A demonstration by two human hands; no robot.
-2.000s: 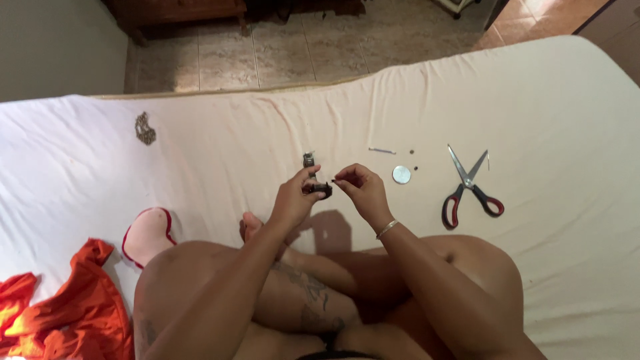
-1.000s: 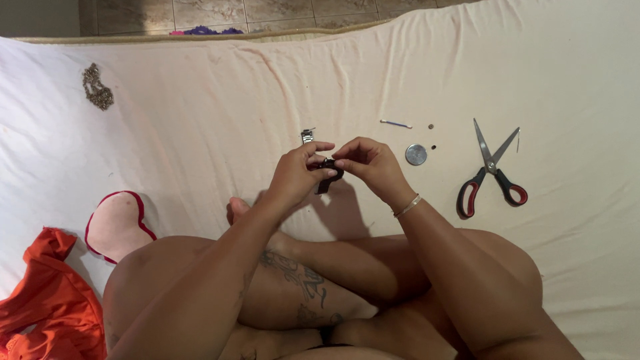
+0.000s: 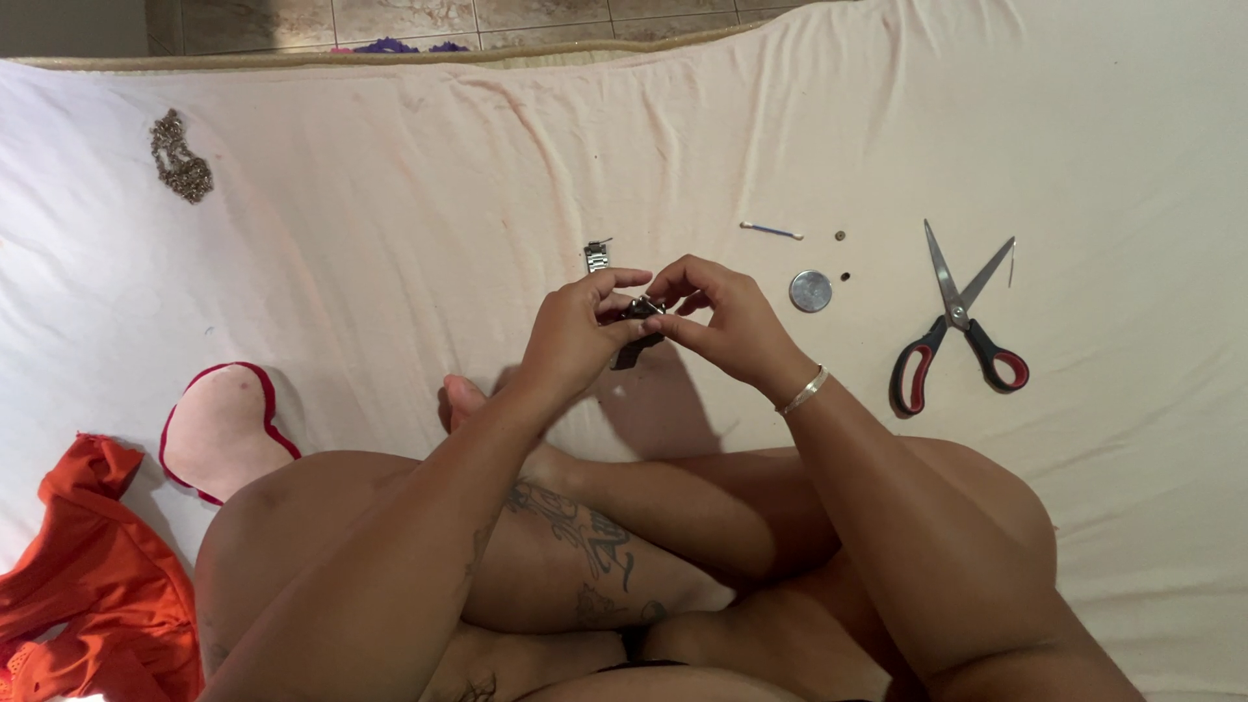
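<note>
My left hand (image 3: 583,327) grips a wristwatch (image 3: 639,317) with a metal-link band; its case is dark and mostly hidden by fingers. One end of the band (image 3: 597,255) sticks out beyond the left fingers. My right hand (image 3: 717,312) meets the watch from the other side, thumb and fingertips pinched at it; whether a small part is between them cannot be told. Right of the hands lie a double-ended cotton swab (image 3: 771,231), a round silvery disc (image 3: 810,291), two tiny round parts (image 3: 840,235) and scissors (image 3: 959,317) with spread blades. A thin metal pin (image 3: 1012,263) lies by one blade tip.
A tangled metal chain (image 3: 181,161) lies at the far left on the pale bedsheet (image 3: 390,224). Nearer are a red-edged, heart-shaped piece (image 3: 226,429) and orange cloth (image 3: 97,575). My crossed legs border the work area. Beyond the bed edge is a tiled floor (image 3: 546,21).
The view has shifted down toward the bed since the first frame. Both hands stay together at the watch, and the right fingers have changed their pose slightly.
</note>
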